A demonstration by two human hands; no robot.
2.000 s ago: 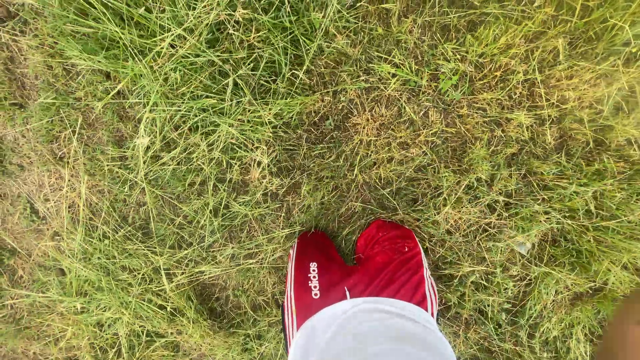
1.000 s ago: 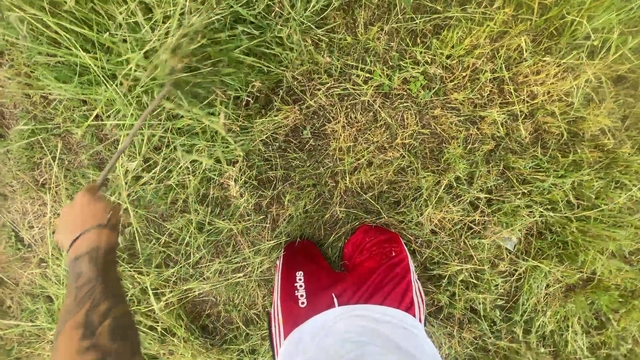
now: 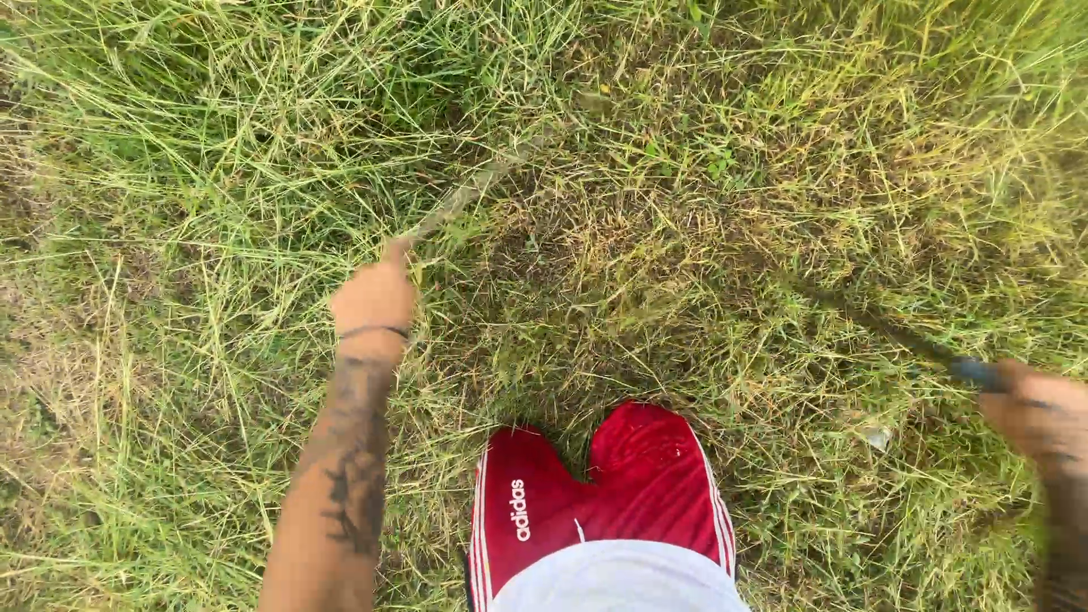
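My left hand point(image 3: 376, 293), with a dark band at the wrist, is closed around a thin stick point(image 3: 463, 194) that slants up and to the right over the grass. At the right edge my right hand point(image 3: 1033, 408), blurred by motion, grips the blue-black handle of a long dark tool point(image 3: 901, 333). The tool points up and left, low over the short grass; blur hides its far end and exact kind. The two hands are well apart, on either side of my red Adidas shorts point(image 3: 586, 493).
Long green grass point(image 3: 297, 93) stands at the upper left, and taller yellowish grass point(image 3: 1003, 93) at the upper right. Flattened, dry cuttings point(image 3: 612, 246) cover the ground between. A small pale scrap point(image 3: 878, 438) lies in the grass at the right.
My left hand has moved right from the left side, and its stick now slants over the middle. My right hand and the dark tool have come into view at the right.
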